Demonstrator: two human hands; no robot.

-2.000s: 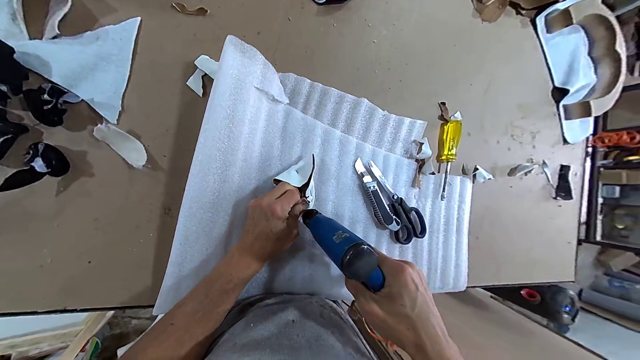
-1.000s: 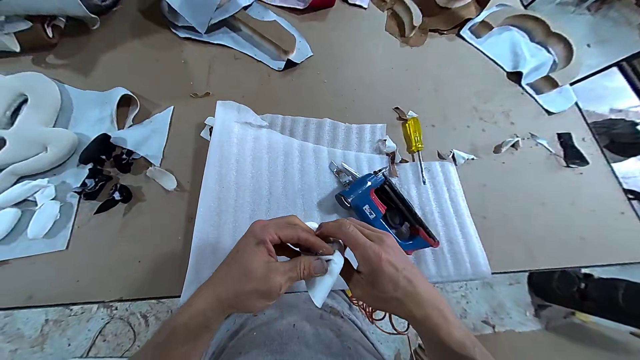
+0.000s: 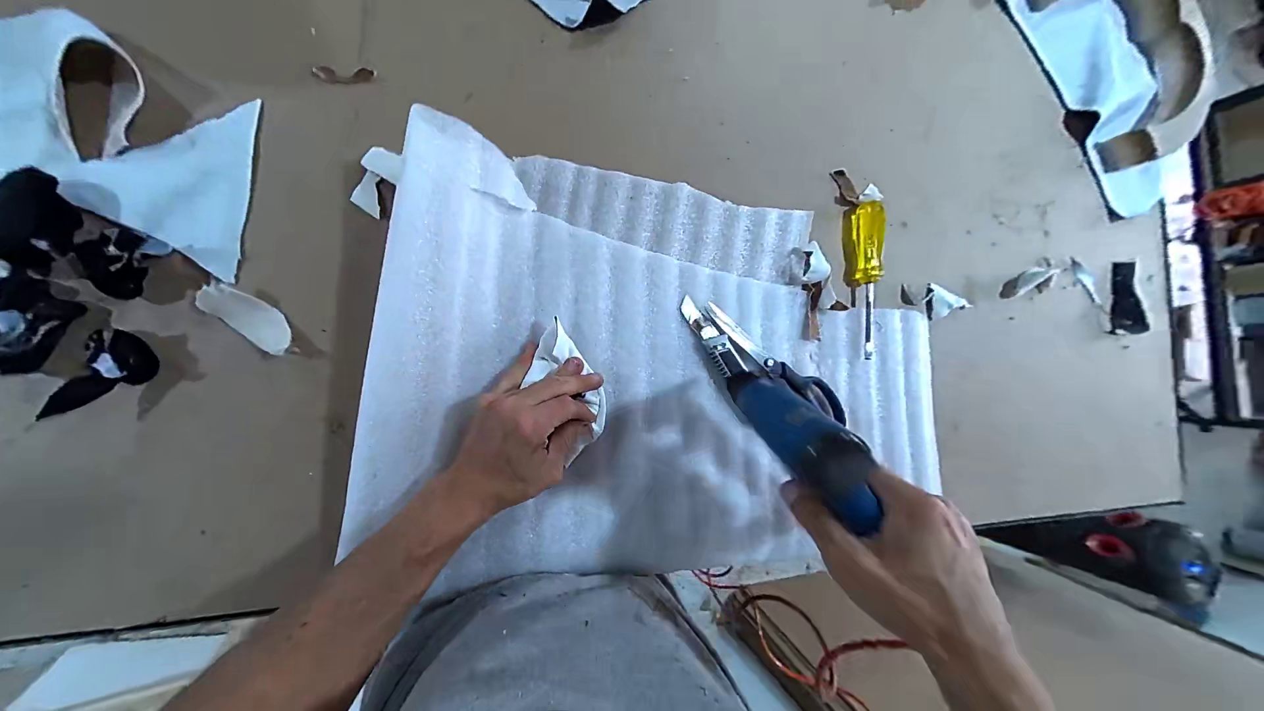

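Note:
My left hand [image 3: 533,425] presses a small white padded piece [image 3: 556,357] against the ribbed white foam sheet [image 3: 474,326]. To its right, my right hand [image 3: 889,533] grips a blue power tool [image 3: 805,439], somewhat blurred; it looks like the staple gun seen earlier. The tool is held over the foam sheet, apart from the white piece, and partly covers a utility knife [image 3: 713,336] and black-handled scissors [image 3: 825,395]. A screwdriver with a yellow handle [image 3: 864,242] lies across the sheet's right edge.
Black scraps [image 3: 114,262] and white cut material [image 3: 178,193] lie at the left of the table [image 3: 642,89]. Small scraps [image 3: 1032,278] are at the right, below a cut-out white piece [image 3: 1116,89]. An orange-red hose or cord [image 3: 820,671] hangs beyond the near edge.
One second ago both hands were on the white piece and the blue tool lay on the foam. Now my right hand holds the tool, while my left alone holds the piece. The view has shifted.

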